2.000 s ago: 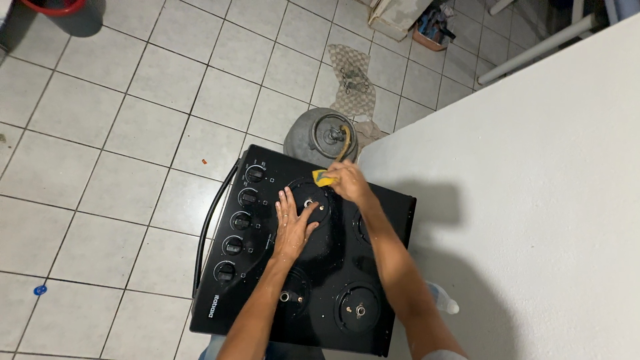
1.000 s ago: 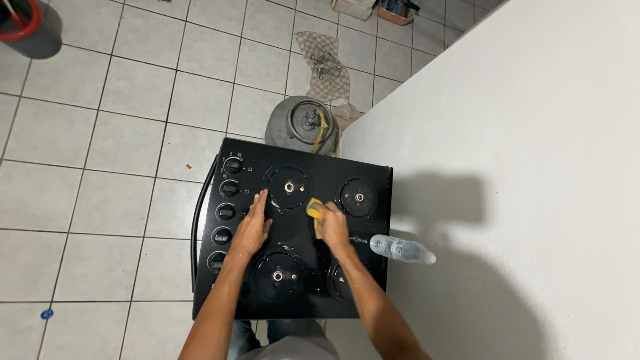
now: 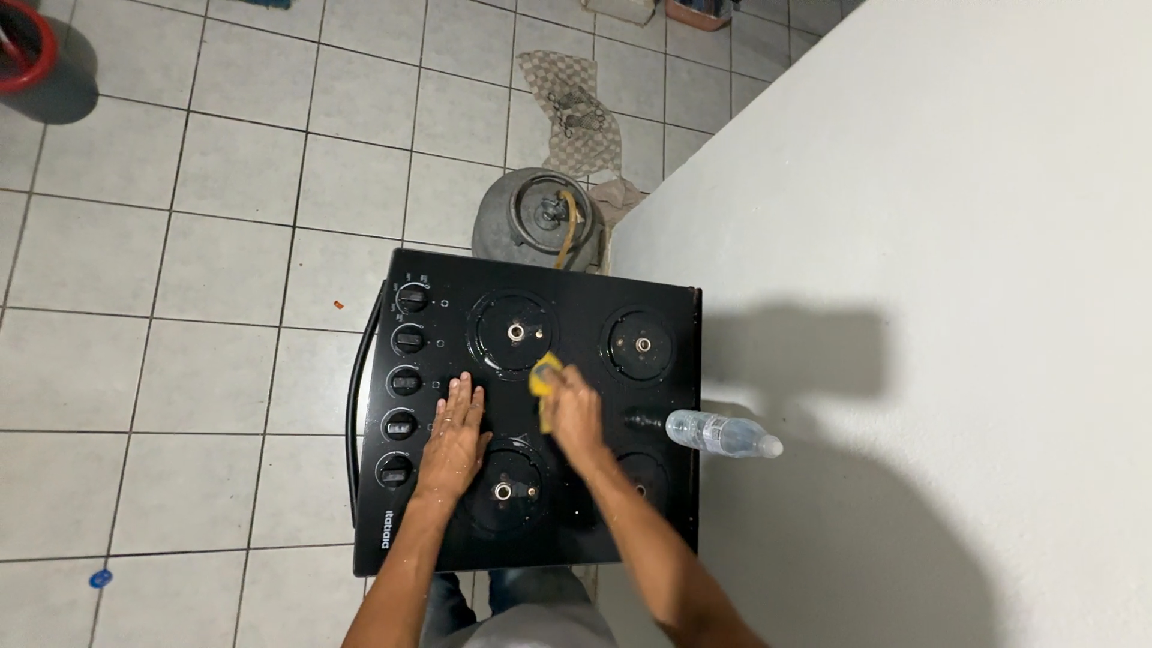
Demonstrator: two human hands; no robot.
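My right hand (image 3: 573,412) grips a yellow sponge (image 3: 544,378) against the middle of a black gas stove top (image 3: 576,297), between the burner bases. Flat on the stove top lies my left hand (image 3: 457,441), fingers a little apart, holding nothing, just right of the control knobs (image 3: 405,382). The burners have no grates or caps on them; wet marks show around the upper left burner base (image 3: 515,333). A clear plastic bottle (image 3: 720,434) stands at the right edge of the stove top. My right forearm partly hides the lower right burner.
A grey gas cylinder (image 3: 495,220) with a yellow hose stands behind the stove. A white wall (image 3: 945,225) runs along the right. A checkered cloth (image 3: 583,135) lies on the tiled floor; a dark bucket with a red rim (image 3: 63,90) is at the far left.
My left hand has moved from the upper left burner to the area beside the knobs. My right hand, with the sponge, has moved from the stove's back edge to its middle.
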